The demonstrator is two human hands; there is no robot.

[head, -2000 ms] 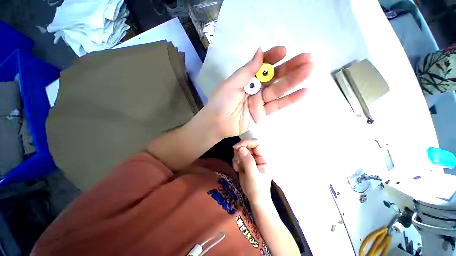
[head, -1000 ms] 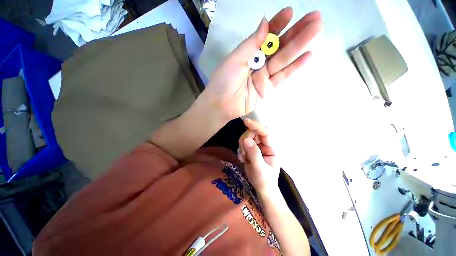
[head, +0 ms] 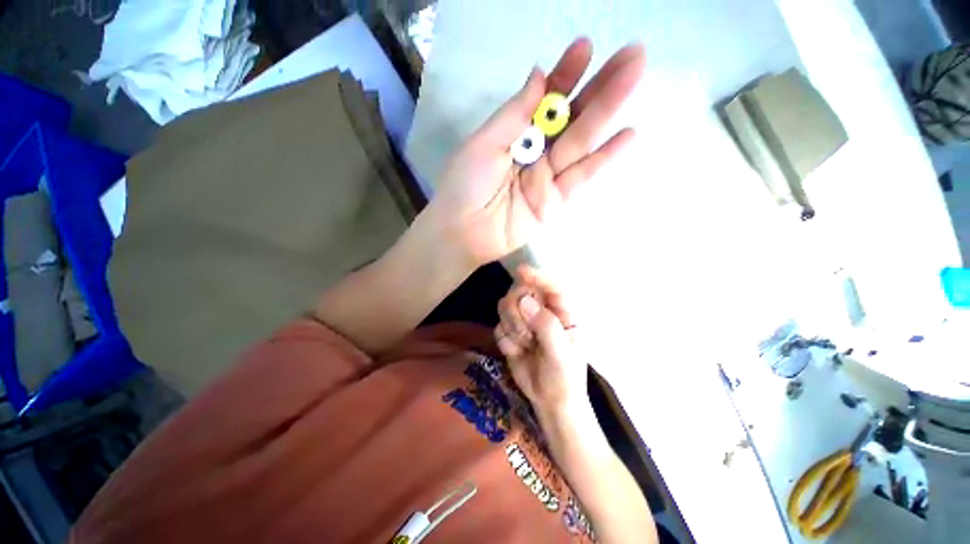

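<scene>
My left hand (head: 516, 170) is held palm up over the white table, fingers spread. A yellow bobbin (head: 552, 114) and a white bobbin (head: 527, 145) lie side by side on it, near the thumb and the base of the fingers. My right hand (head: 537, 335) is close to my body at the table's front edge. Its fingers are curled with the thumb over them. I cannot tell whether it holds anything small.
A stack of brown fabric panels (head: 245, 202) lies on the left board, with a blue bin (head: 90, 202) beyond. Folded brown pieces (head: 796, 128) lie on the table (head: 649, 223). Orange-handled scissors (head: 828, 491) and small metal parts lie at lower right, by the sewing machine (head: 925, 372).
My left hand first moved up, then slightly back down and left, still carrying both bobbins. My right hand stays near my body, its fingers curled more than a second ago.
</scene>
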